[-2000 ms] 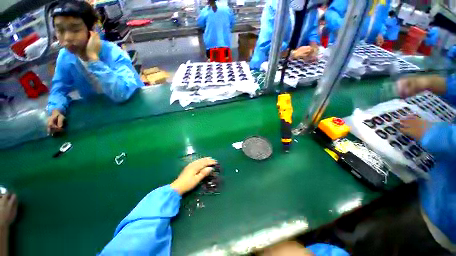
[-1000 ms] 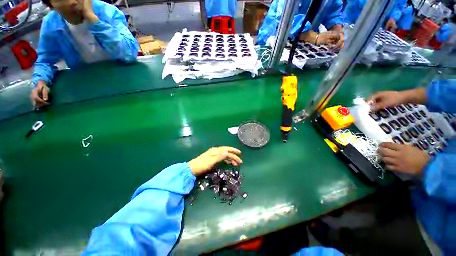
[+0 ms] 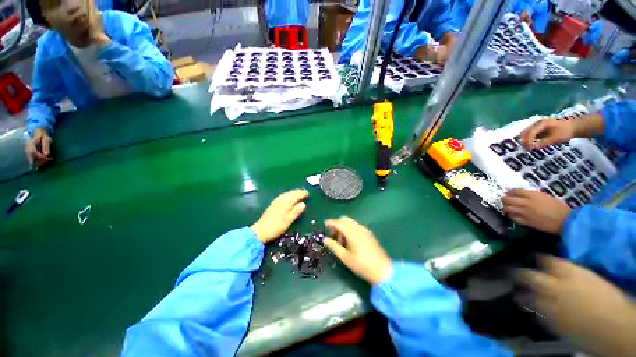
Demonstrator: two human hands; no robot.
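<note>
A loose pile of small dark wired components (image 3: pixel 304 255) lies on the green belt in front of me. My left hand (image 3: pixel 280 215) rests at the pile's upper left edge, fingers slightly apart, with nothing visible in it. My right hand (image 3: pixel 356 247) is at the pile's right edge, its fingertips over the parts; whether it pinches one is hidden. A round grey speckled dish (image 3: pixel 341 183) lies beyond the hands, with a small white tab (image 3: pixel 313 180) at its left. A yellow electric screwdriver (image 3: pixel 382 143) hangs upright to the right of the dish.
A red stop button on a yellow box (image 3: pixel 448 154) and a black case (image 3: pixel 478 213) with white cords stand right. A metal post (image 3: pixel 453 77) slants behind. Trays of dark housings (image 3: pixel 277 67) lie across the line and at right (image 3: pixel 551 164). Other people's hands are at right; one blurred hand (image 3: pixel 579 296) is near.
My right hand has come into view and reached the pile's right side. My left hand has shifted slightly at the pile's top left. A blurred hand has appeared at lower right.
</note>
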